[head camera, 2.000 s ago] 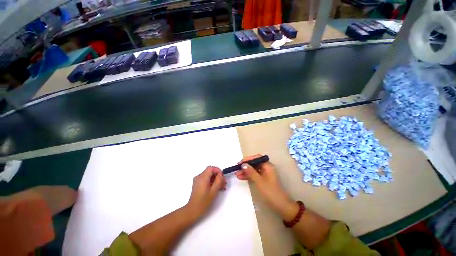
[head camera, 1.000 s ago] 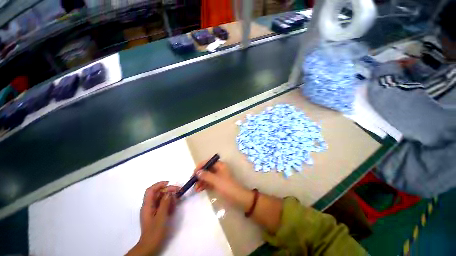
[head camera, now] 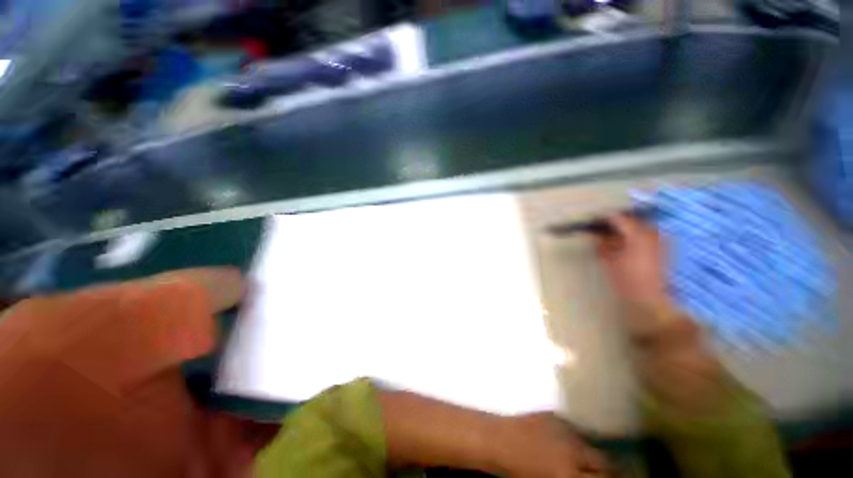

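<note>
The frame is motion-blurred. My right hand holds the black pen-like tool over the brown board, at the left edge of the heap of small light blue parts. The tool's thin end points left. My left hand is low at the bottom edge, near the board's front edge, palm down and blurred. Its fingers are partly cut off, and I cannot tell whether it holds anything. The white work sheet lies in front of me.
The dark green conveyor belt with its pale rail runs behind the sheet. Dark units stand in a row beyond it. A person's orange sleeve is at the left. Crumpled white tissue lies on the green bench. A blue bag is at the right edge.
The view has swung left. My hands have parted: my left hand has left the tool and dropped toward the front edge, while my right hand has carried the tool toward the heap.
</note>
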